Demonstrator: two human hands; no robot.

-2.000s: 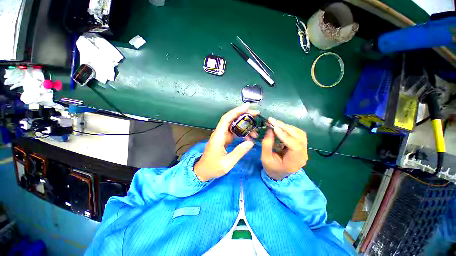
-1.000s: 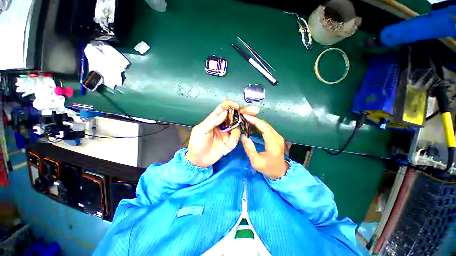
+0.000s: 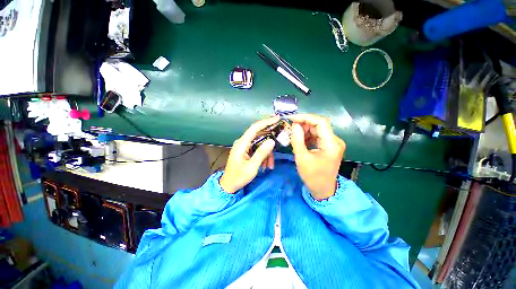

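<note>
A small dark watch case (image 3: 261, 141) with a shiny rim is held above the mat's front edge, tilted and partly hidden by fingers. My left hand (image 3: 244, 161) grips it between thumb and fingers. My right hand (image 3: 318, 155) has thumb and fingertips pinched at the right side of the case, on a small pale part (image 3: 284, 137) too small to make out. A silvery-blue rounded-square cover (image 3: 286, 105) lies on the green mat just beyond my fingertips. A second watch unit (image 3: 241, 78) lies farther back.
A marker pen (image 3: 291, 78) and tweezers (image 3: 278, 56) lie beyond the hands. A tape roll (image 3: 372, 68) and rough pale container (image 3: 368, 25) are at upper right, near the blue screwdriver (image 3: 465, 20) and soldering station (image 3: 424, 90). White cloth (image 3: 123, 82) lies left.
The case was face-up in my left hand, then turned on edge between both hands; it is now tilted. My right hand has moved slightly right and pinches at the case's right side.
</note>
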